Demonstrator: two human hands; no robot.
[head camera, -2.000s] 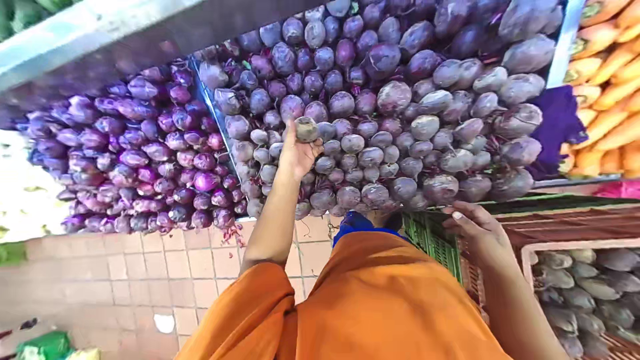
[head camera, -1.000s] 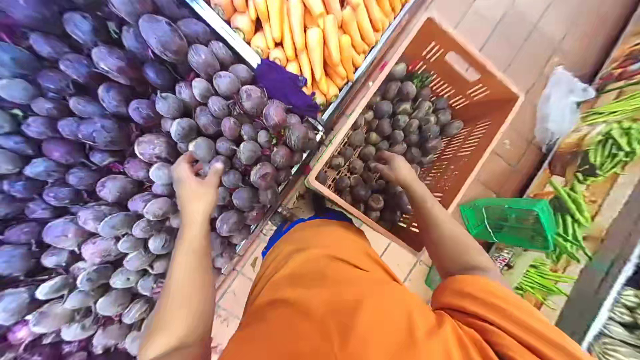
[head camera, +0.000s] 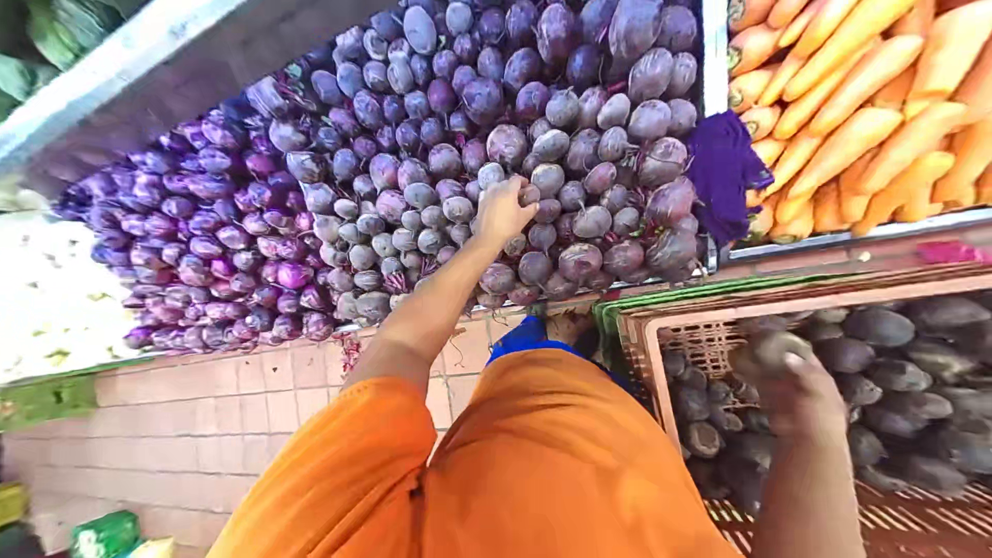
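Beetroots lie stacked in rows on the market stall. My left hand reaches onto the pile, its thumb and fingers around a small beetroot; whether it grips it firmly cannot be told. On the right, my right hand, somewhat blurred, holds a beetroot above an orange plastic crate. More dark beetroots fill much of that crate, with part of its slatted wall showing.
Purple onions are heaped left of the beetroots. Carrots lie beyond a metal divider, beside a purple cloth. A metal shelf edge crosses the upper left. Tiled floor and a green bag show lower left.
The view has swung back left from the crate toward the stall. My right hand, among the crate's beetroots one second ago, is now raised with a beetroot in it.
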